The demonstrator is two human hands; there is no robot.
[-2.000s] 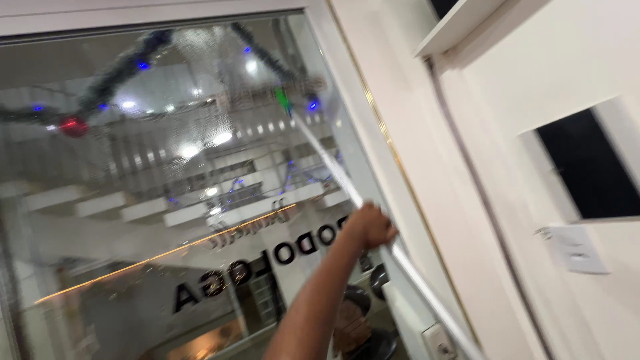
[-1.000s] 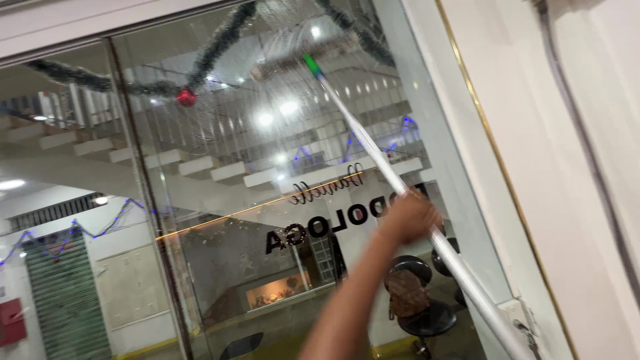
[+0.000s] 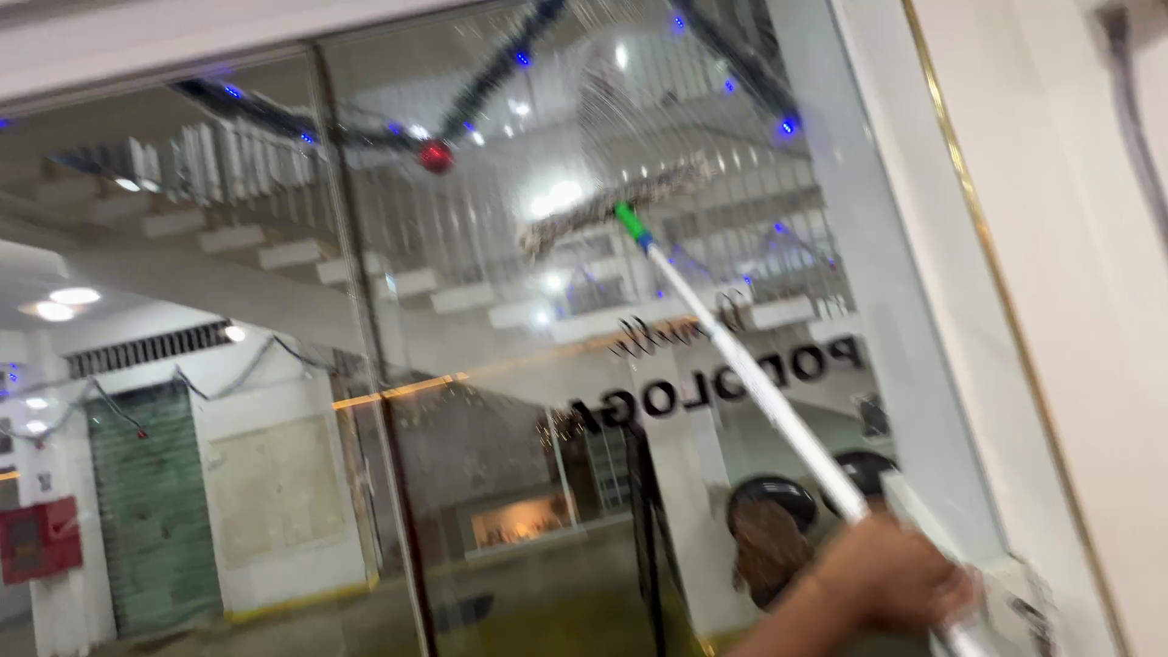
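My left hand [image 3: 899, 575] is closed around a white extension pole [image 3: 776, 406] at the lower right, its forearm rising from the bottom edge. The pole slants up and left to a green and blue connector [image 3: 630, 224]. On its end, a fuzzy grey window-washer head [image 3: 616, 203] lies against the glass pane [image 3: 493, 310], tilted with its right end higher. Wet streaks mark the glass above the head. The pole's lower end runs out of view at the bottom right. My right hand is out of view.
A dark vertical seam [image 3: 365, 338] divides the glazing. A tinsel garland [image 3: 497, 78] with blue lights and a red ball [image 3: 436, 156] hangs across the top. Dark lettering crosses the pane. A white frame [image 3: 922, 274] with gold trim [image 3: 981, 237] borders the right.
The washer head has moved down the glass from near the garland, and my left hand has come down and right with the pole. The view has swung left.
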